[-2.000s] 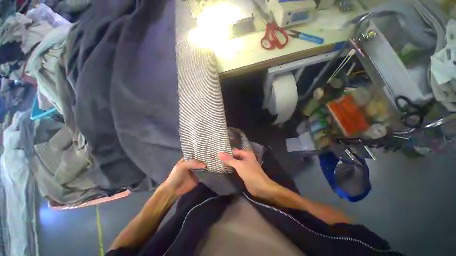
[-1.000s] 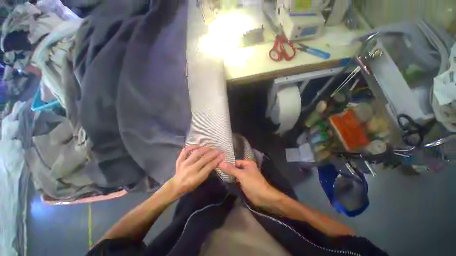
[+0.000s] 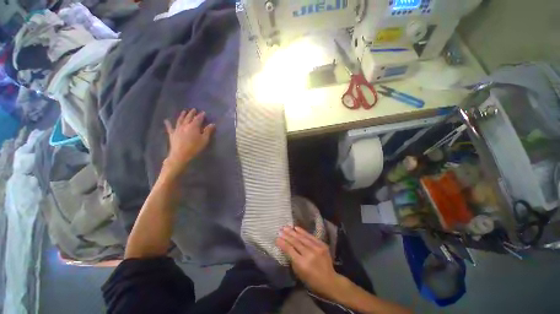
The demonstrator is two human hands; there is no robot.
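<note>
A large dark grey cloth (image 3: pixel 153 80) covers the left side and drapes over my lap. A lighter, finely striped band (image 3: pixel 264 165) runs along its right edge, from the bright lamp glare down to my lap. My left hand (image 3: pixel 189 136) lies flat on the dark cloth with its fingers spread, left of the band. My right hand (image 3: pixel 304 250) rests on the lower end of the striped band, fingers extended at its right edge; whether it pinches the band is unclear. The white sewing machine (image 3: pixel 319 18) stands above; glare hides its needle area.
Red scissors (image 3: pixel 359 92) and a slim blue tool (image 3: pixel 402 97) lie on the cream table (image 3: pixel 325 116). A white roll (image 3: pixel 367 162) hangs below its edge. A cluttered tray (image 3: pixel 445 196) with black-handled scissors (image 3: pixel 529 222) is at right. Heaped grey cloth (image 3: pixel 77 202) is at left.
My left hand has left the band's lower end and moved up and left onto the dark cloth. My right hand stays at the band's lower end. The view shows more of the machine.
</note>
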